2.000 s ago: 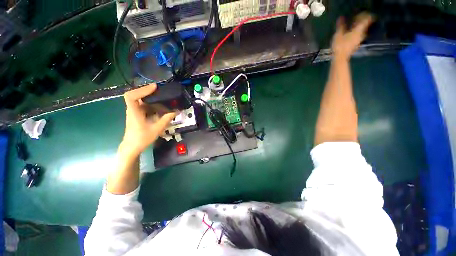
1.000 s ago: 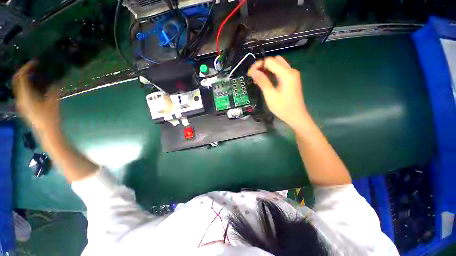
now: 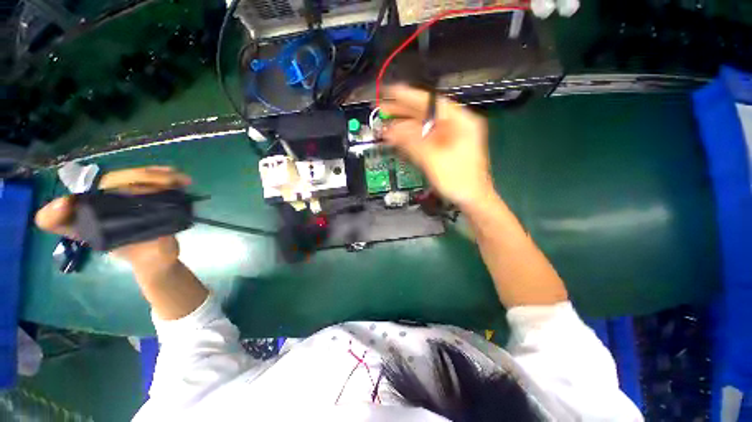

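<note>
My left hand [image 3: 152,247] holds a black power adapter [image 3: 136,218] over the left of the mat. Its black cable [image 3: 235,224] runs right to a blurred dark bundle over the front left of the test fixture [image 3: 383,224]. My right hand [image 3: 441,144] is blurred over the green push buttons, fingers bent; whether it holds anything I cannot tell. The white AC test socket [image 3: 301,177] has a black box [image 3: 312,133] behind it. The green circuit boards [image 3: 392,175] lie right of the socket. The red switch [image 3: 320,222] is partly blurred by the bundle.
Beige instruments [image 3: 462,10] stand on the raised shelf at the back, with a red lead [image 3: 404,39] and a blue wire coil [image 3: 301,67]. A blue tray [image 3: 726,165] stands at the right. A white item [image 3: 78,175] and a small black item [image 3: 69,255] lie at the left.
My left hand has come back from the far left with an adapter and cable. My right hand has moved slightly left, over the buttons. The cable seen on the boards two seconds ago is gone from there.
</note>
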